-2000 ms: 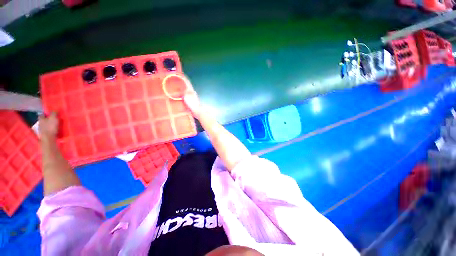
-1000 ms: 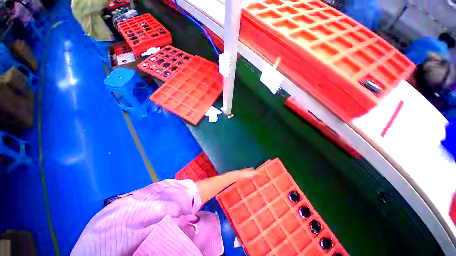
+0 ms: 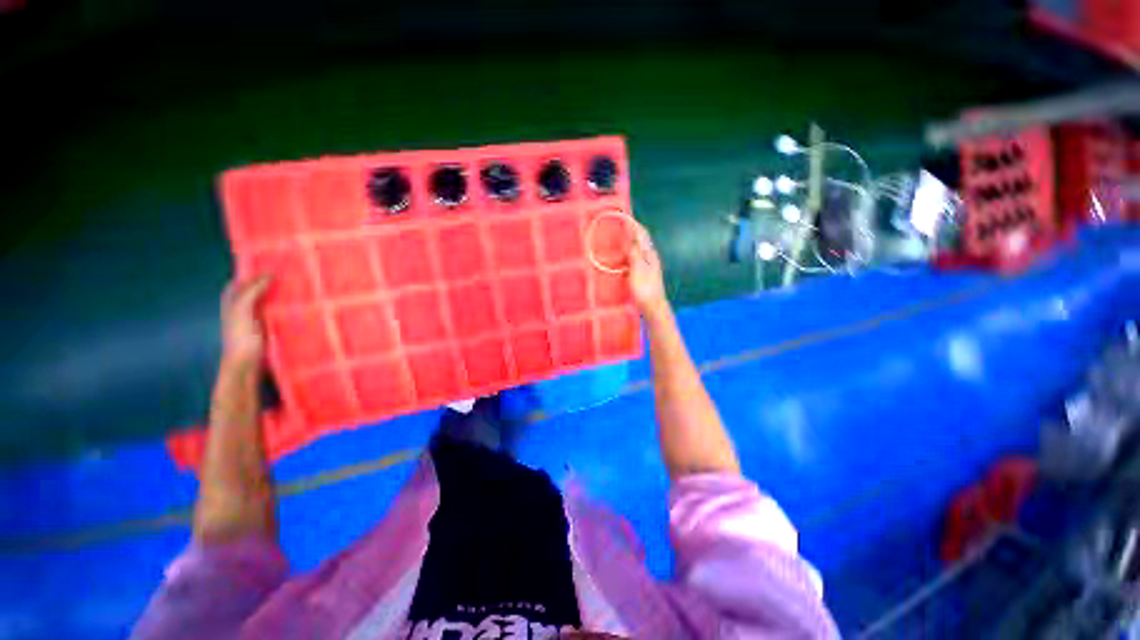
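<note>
A red-orange compartment tray point(image 3: 438, 281) is held between my two hands in front of me, over the edge of the green bench. Several round black watch heads point(image 3: 501, 181) sit in its far row of pockets; the two leftmost pockets of that row are empty. A thin yellow-cream tape roll point(image 3: 593, 241) lies at the right end of the second row. My left hand point(image 3: 245, 323) grips the tray's left edge. My right hand point(image 3: 643, 269) grips the right edge beside the tape roll. The fingers under the tray are hidden.
White charging pucks and leads point(image 3: 790, 214) lie on the bench to the right. Beyond them stand red trays with dark units point(image 3: 1008, 188). Part of another red tray point(image 3: 188, 450) shows under the held one. The floor point(image 3: 800, 388) is blue. A red object point(image 3: 988, 506) is blurred at lower right.
The view swung away to the other trays and back. Compared with two seconds ago, the tray and both hands appear further right in the picture. The same watch heads and tape roll are on it.
</note>
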